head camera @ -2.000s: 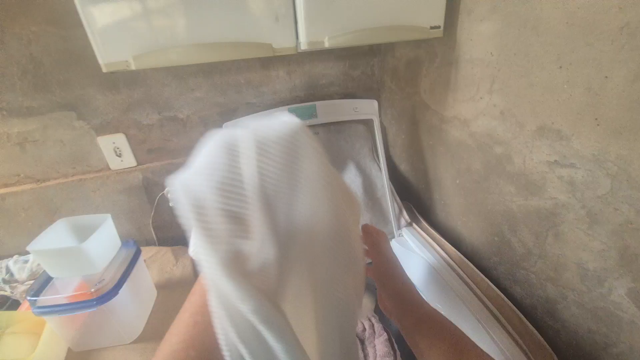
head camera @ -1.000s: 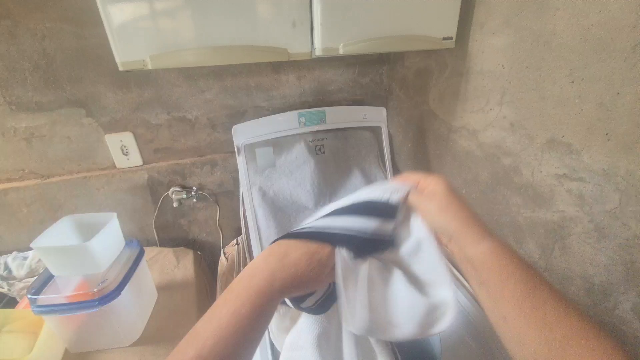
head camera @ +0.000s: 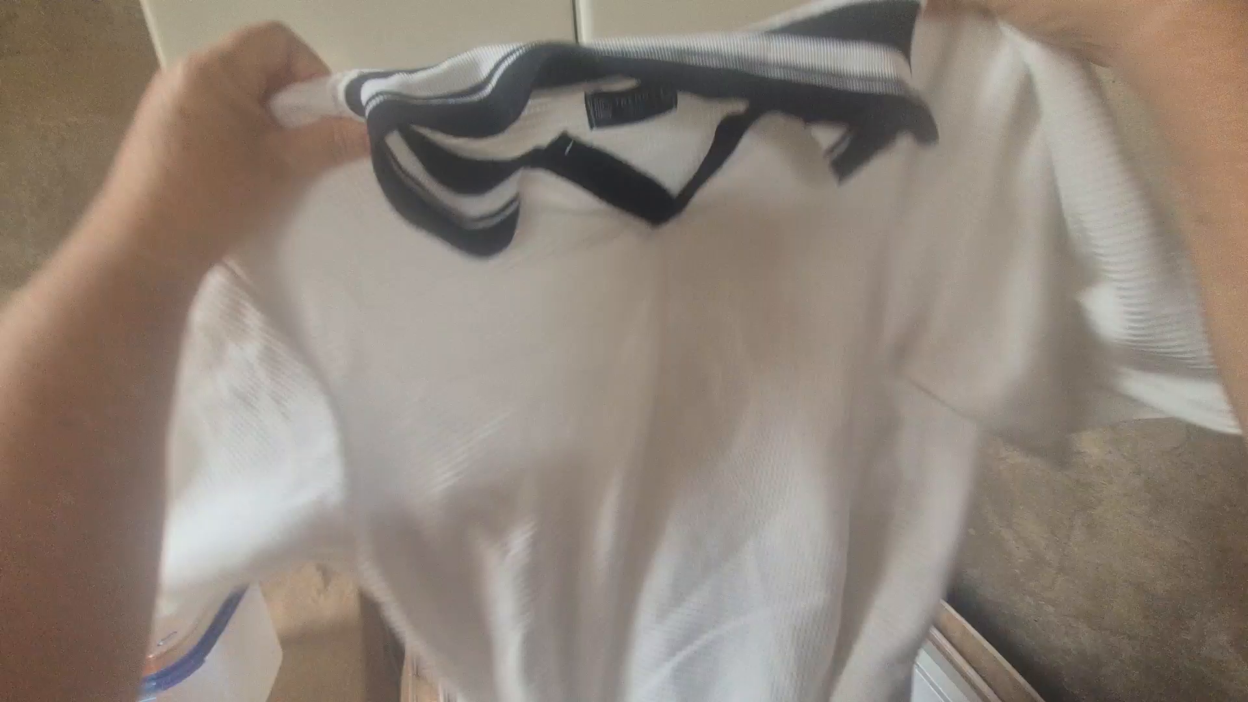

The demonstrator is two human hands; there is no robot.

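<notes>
A white short-sleeved shirt (head camera: 643, 390) hangs spread out in front of me, its front facing the camera. Its ribbed collar (head camera: 721, 73) has dark navy stripes, and a small dark label (head camera: 632, 105) is inside the neck. My left hand (head camera: 229, 146) grips the shirt at the shoulder beside the left end of the collar. At the top right edge my right hand (head camera: 1082, 29) holds the other shoulder; its fingers are partly cut off by the frame. Both sleeves hang down at the sides.
Pale wall cabinets (head camera: 439, 24) are behind the collar. A rough concrete wall (head camera: 1121, 546) is at the right. Low at the left stands a clear plastic container (head camera: 239, 648) with a blue rim. Part of a white panel (head camera: 960, 668) shows at the lower right; the shirt hides much behind it.
The shirt was bunched between my hands a second ago; now it is raised and spread open. My hands have moved up and apart. The view sits closer to the cloth.
</notes>
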